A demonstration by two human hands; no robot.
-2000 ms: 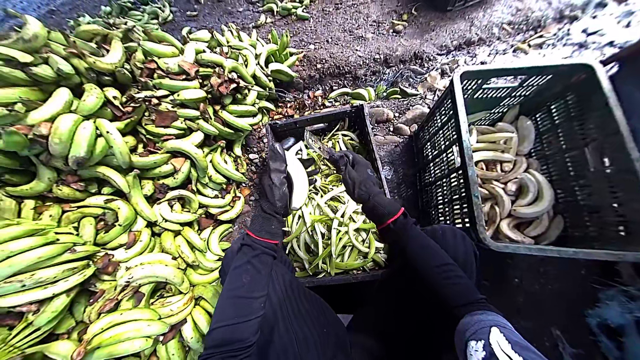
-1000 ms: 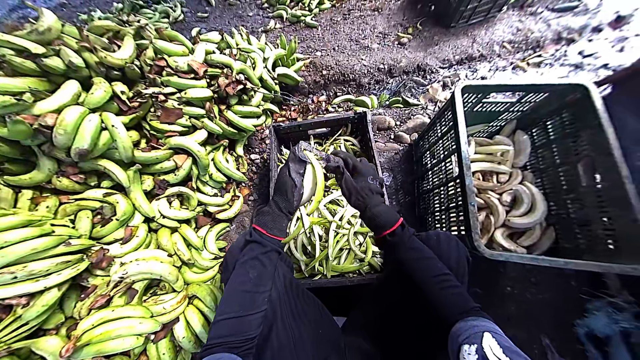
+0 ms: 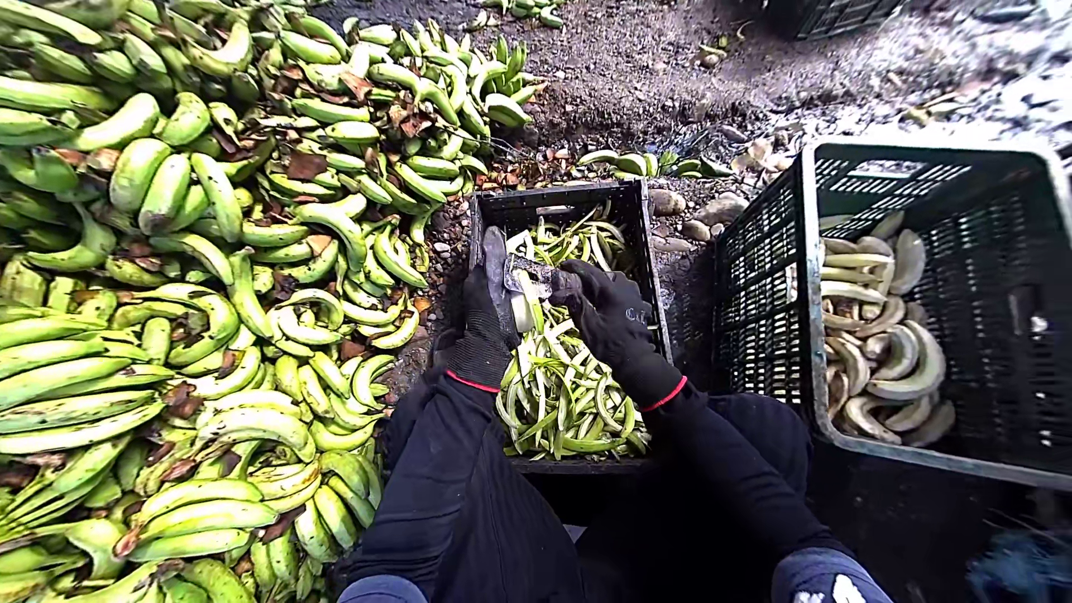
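Both hands wear black gloves with red cuff edges, above a black plastic crate [image 3: 559,198] holding green peel strips [image 3: 569,385]. My left hand [image 3: 492,306] is closed around a partly peeled green plantain [image 3: 523,311], mostly hidden by the fingers. My right hand [image 3: 610,322] grips a peeling tool [image 3: 533,276], whose flat end lies against the upper part of the plantain; its exact kind is blurred. A larger dark green crate [image 3: 811,293] at the right contains peeled plantains [image 3: 896,360].
A big heap of unpeeled green plantains [image 3: 209,427] covers the left side. Stones [image 3: 720,209] and a few green plantains [image 3: 628,162] lie on the ground beyond the crate of peels. Another dark crate [image 3: 837,17] stands at the top right.
The plantain showed its pale length between my hands in earlier frames; now less of it shows. Both hands remain over the peel crate, and the tool is more visible than one second ago.
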